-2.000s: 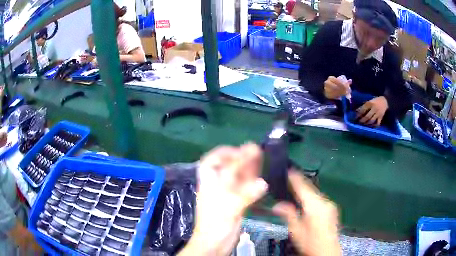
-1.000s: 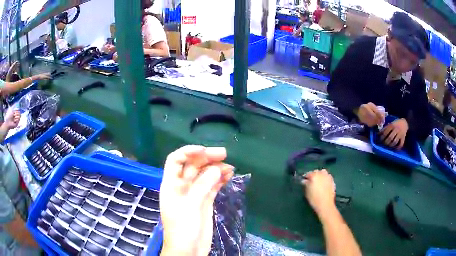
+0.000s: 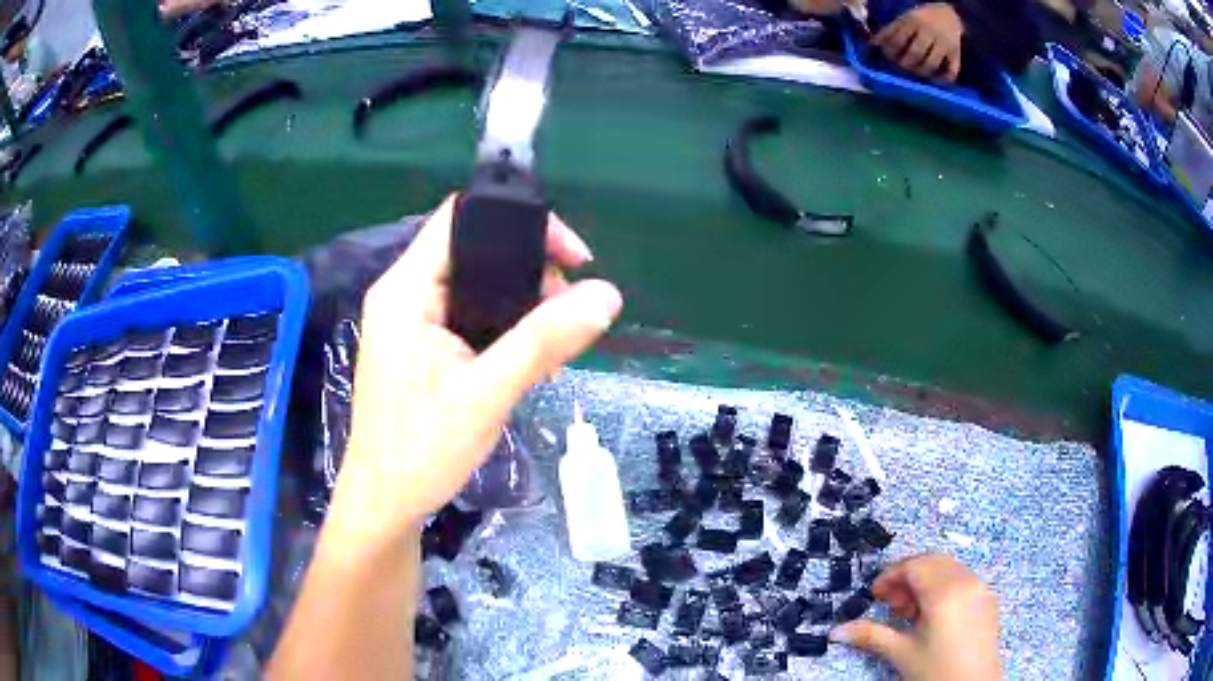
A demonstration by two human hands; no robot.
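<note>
My left hand (image 3: 426,359) holds a black headphone band (image 3: 499,260) upright, with a silver-white strip (image 3: 519,100) at its far end. My right hand (image 3: 938,619) is low at the right edge of a pile of small black clips (image 3: 718,539). Its thumb and finger are parted beside the outermost clips, and no clip shows clearly gripped. A white squeeze bottle (image 3: 592,495) with a narrow tip is left of the pile. The lower part of the held band is hidden by my left hand.
Speckled bench covering (image 3: 1031,512) lies under the clips. A blue tray of curved black covers (image 3: 295,359) and a plastic bag (image 3: 333,432) are left; a blue tray with black bands (image 3: 1120,439) is right. Bands lie on the green conveyor (image 3: 878,279). A person's hand (image 3: 921,40) is across it.
The view has tilted down onto the bench. My left hand, empty one second ago, now holds a band. My right hand has moved from a band on the conveyor to the clip pile.
</note>
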